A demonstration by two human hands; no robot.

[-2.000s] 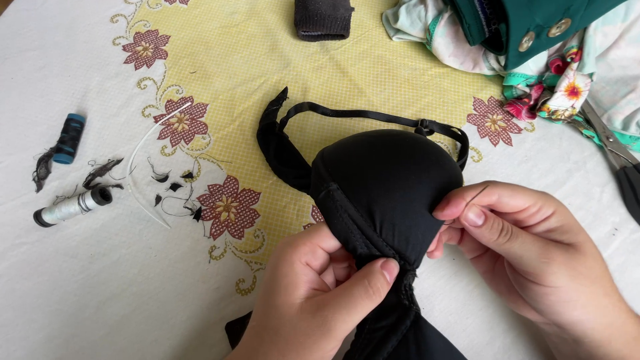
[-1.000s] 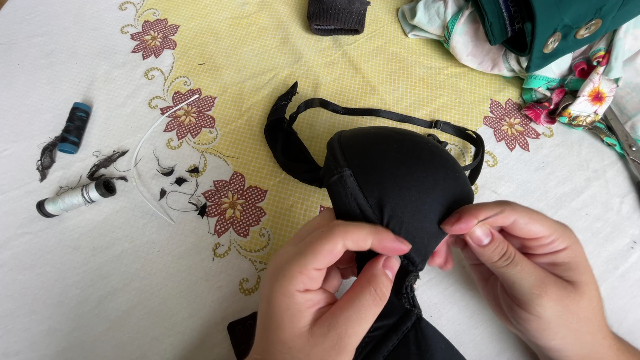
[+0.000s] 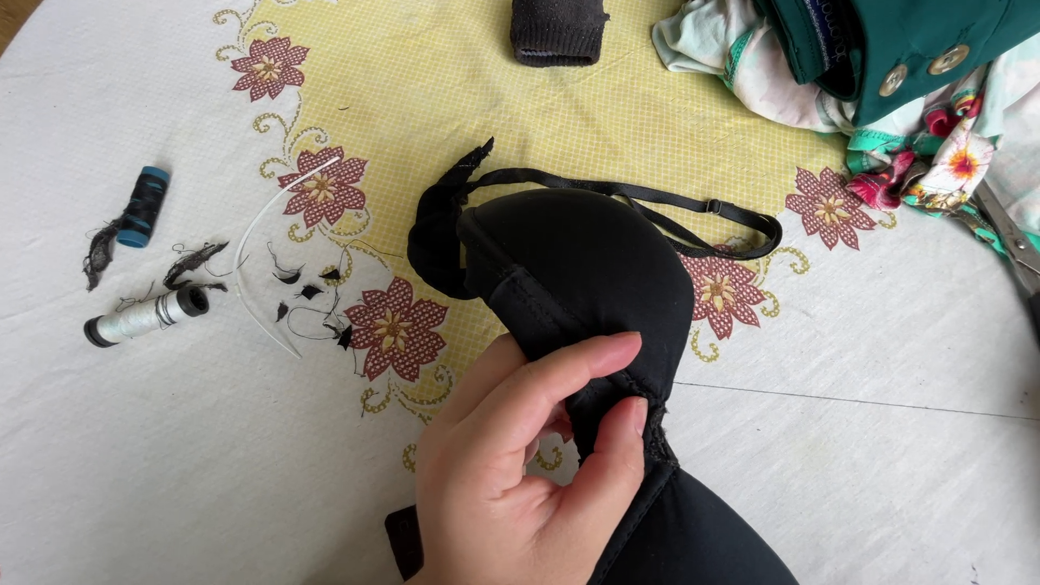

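A black padded bra (image 3: pixel 601 260) lies on the tablecloth, one cup raised toward the centre and part of the other at the bottom edge. Its strap (image 3: pixel 666 195) loops behind the raised cup. My left hand (image 3: pixel 536 455) holds the bra near the centre seam, thumb and index finger on the front and the other fingers partly hidden behind. From the seam a dark thread (image 3: pixel 845 397) runs taut to the right edge of the view. My right hand is out of the frame, and no needle can be made out.
At left lie a dark thread spool (image 3: pixel 144 207), a white thread spool (image 3: pixel 146 317), a thin white curved strip (image 3: pixel 244 252) and black scraps (image 3: pixel 311 291). A dark knitted item (image 3: pixel 558 32) is at the top. Folded clothes (image 3: pixel 812 89) and scissors (image 3: pixel 1011 236) are at right.
My right hand has left the bra and gone out of view to the right, where the thread now stretches. My left hand still holds the bra.
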